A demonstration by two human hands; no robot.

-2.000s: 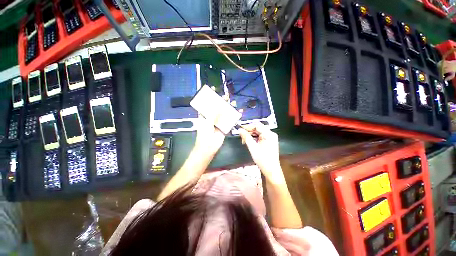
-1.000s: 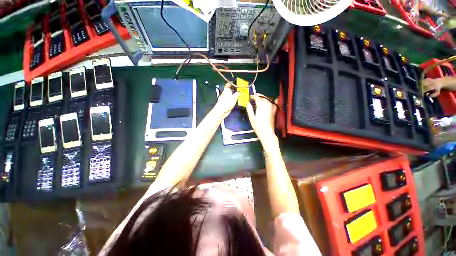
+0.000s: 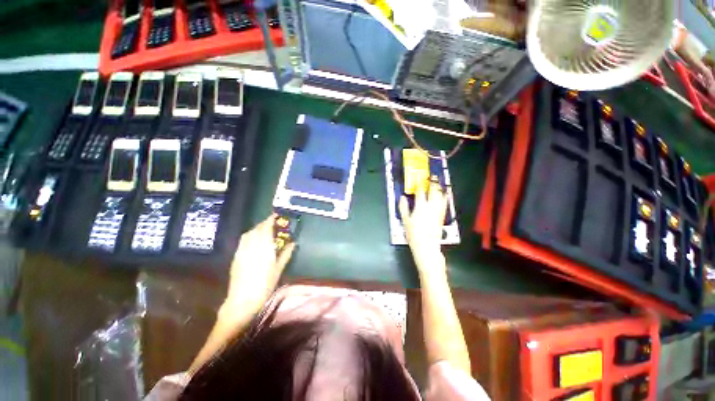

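My left hand [image 3: 255,254] is at the dark phone [image 3: 283,227], which lies back up below the left blue test pad [image 3: 321,157]; thumb and fingers are on both sides of it. My right hand [image 3: 424,213] is over the right blue test pad [image 3: 397,223], fingers on the lower end of a yellow card [image 3: 415,168] lying on a dark phone; whether they grip or only press cannot be told. A small black block [image 3: 327,172] lies on the left pad.
A black tray [image 3: 259,188] of keypad phones is at left, a red tray [image 3: 270,39] behind it. A stacked black tray [image 3: 560,188] is at right, a red tray [image 3: 541,352] below. The tester [image 3: 427,70], copper-brown cable [image 3: 400,117] and fan [image 3: 600,31] are at the back.
The white phone-like piece held earlier is out of my hands. The yellow card, held up a second ago, is down on the right pad. My left hand has moved back to the dark phone.
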